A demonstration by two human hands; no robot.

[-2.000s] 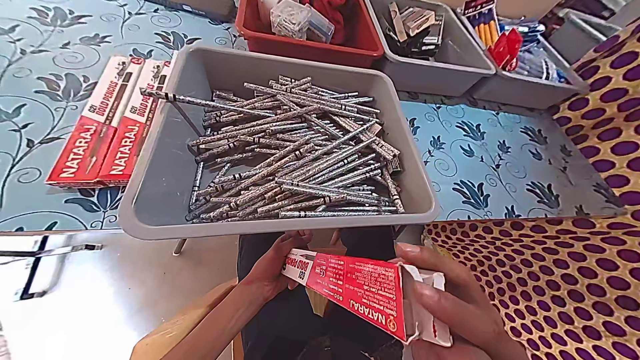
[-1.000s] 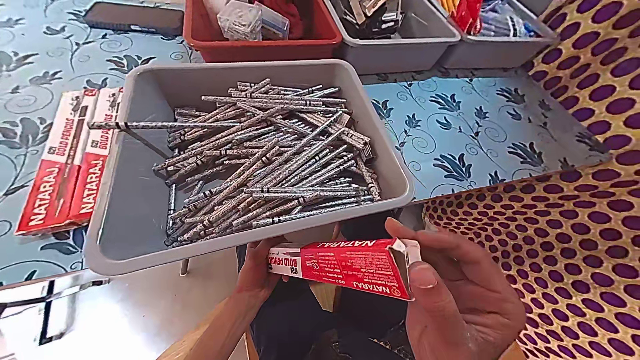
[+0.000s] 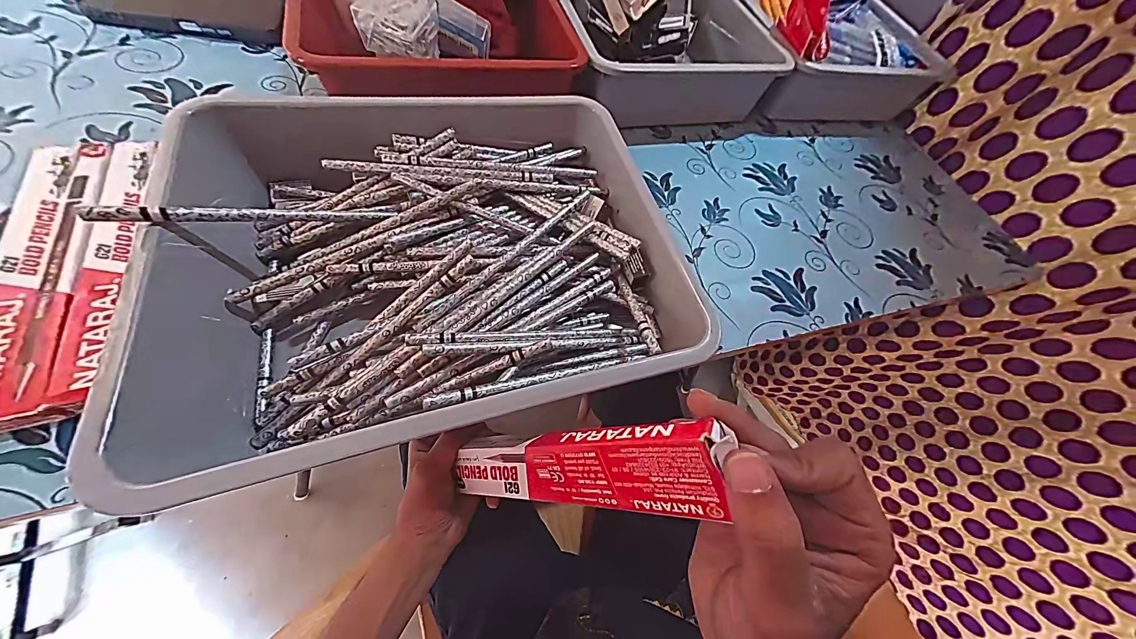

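Observation:
A red and white Nataraj pencil box (image 3: 612, 470) lies level between my hands, just below the near rim of a grey plastic tub (image 3: 701, 337). My left hand (image 3: 444, 497) grips the box's white end, its fingers partly hidden under the tub. My right hand (image 3: 790, 524) holds the red end, thumb and fingers at the end flap, which looks closed. The tub holds a loose heap of silver patterned pencils (image 3: 461, 275); one pencil (image 3: 231, 215) sticks out over the left rim. Whether the box has pencils inside is hidden.
More Nataraj pencil boxes (image 3: 80, 328) lie left of the tub on the blue floral table cover (image 3: 781, 231). Behind stand a red bin (image 3: 435, 75) with plastic packets and grey bins (image 3: 688, 89) with packs and pens. Purple-dotted fabric (image 3: 1021, 399) hangs at the right.
The torn-looking flap end, open two seconds ago, has been folded closed by my right hand. The box has turned from slanting to nearly level. The view has shifted.

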